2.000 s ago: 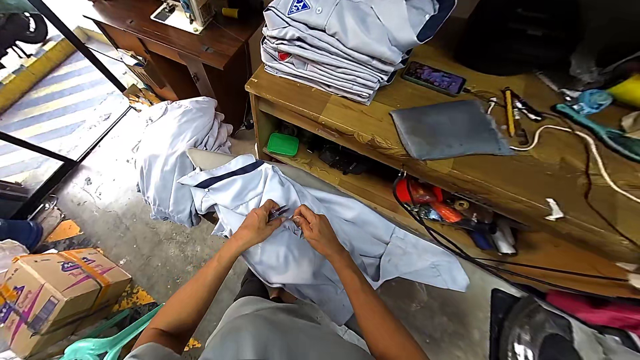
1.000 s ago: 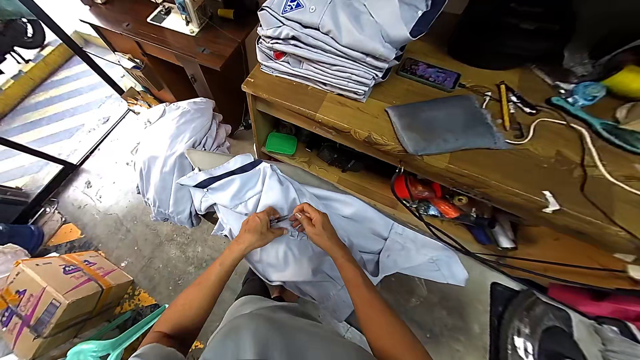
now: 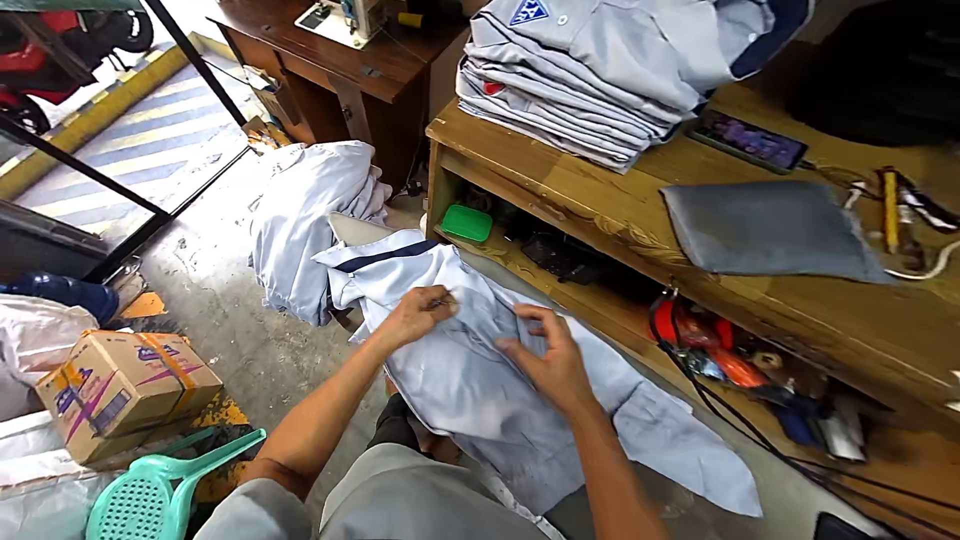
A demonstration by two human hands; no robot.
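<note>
A light blue shirt (image 3: 480, 375) with a dark band at its collar lies spread over a support in front of me, one sleeve reaching to the lower right. My left hand (image 3: 421, 315) is closed around a small dark tool (image 3: 441, 301), whose kind I cannot tell, just above the shirt's upper part. To its right, my right hand (image 3: 551, 352) is over the cloth with thumb and fingers apart and nothing visible between them. Behind the shirt's collar, more pale blue cloth (image 3: 307, 217) is heaped. Folded shirts (image 3: 555, 97) are stacked on the wooden bench.
The wooden bench (image 3: 540, 180) holds a phone (image 3: 750, 141), a grey cloth piece (image 3: 765, 229) and small tools. Its shelf has a green container (image 3: 466, 223) and black cables hanging before it. A taped carton (image 3: 135, 390) and a turquoise plastic stool (image 3: 142, 499) stand at lower left.
My hands were close together at the shirt around a small tool; now they are apart, the right one opened and moved to the right, the left one still with the tool.
</note>
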